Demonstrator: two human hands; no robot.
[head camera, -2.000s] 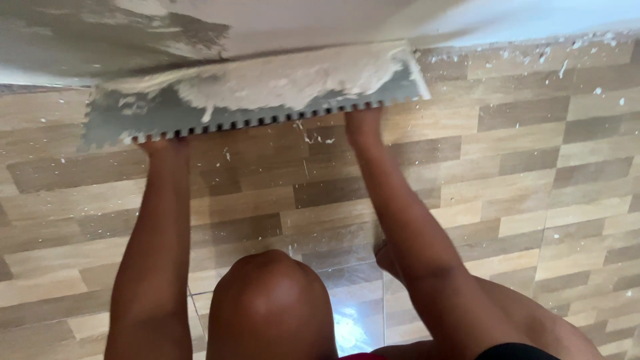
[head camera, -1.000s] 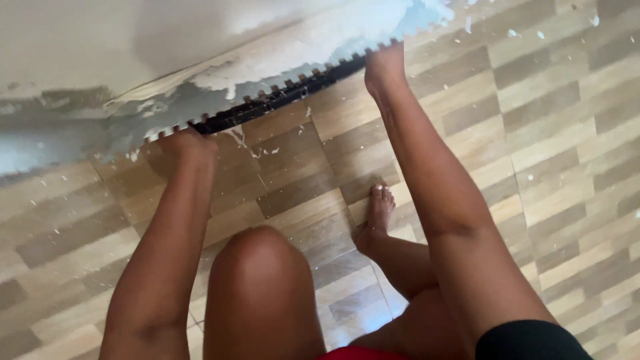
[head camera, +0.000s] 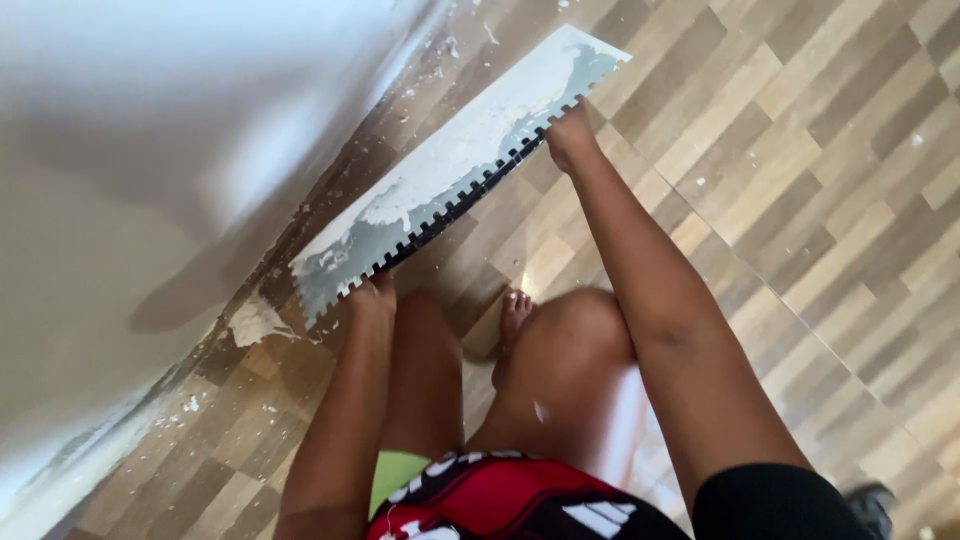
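Observation:
A wide notched steel trowel (head camera: 457, 157) with a black handle strip under its toothed edge spans between both hands, tilted up to the right. White plaster-like paste coats most of its blade. My left hand (head camera: 371, 291) grips it from beneath near the lower left end. Near the upper right end, my right hand (head camera: 571, 135) holds it the same way, its fingers mostly hidden behind the blade. The blade is held beside the wall (head camera: 150, 150), and a gap to the wall shows along its length.
Wood-patterned floor tiles (head camera: 750, 172) bear scattered white specks. A lump of paste (head camera: 256, 321) lies at the foot of the wall. My bare foot (head camera: 516, 307) and bent knees are below the trowel. A dark object (head camera: 871, 504) is at the lower right.
The trowel was along the wall surface one second ago; now it is away from it, over the floor. The view has turned strongly. Both hands have kept hold.

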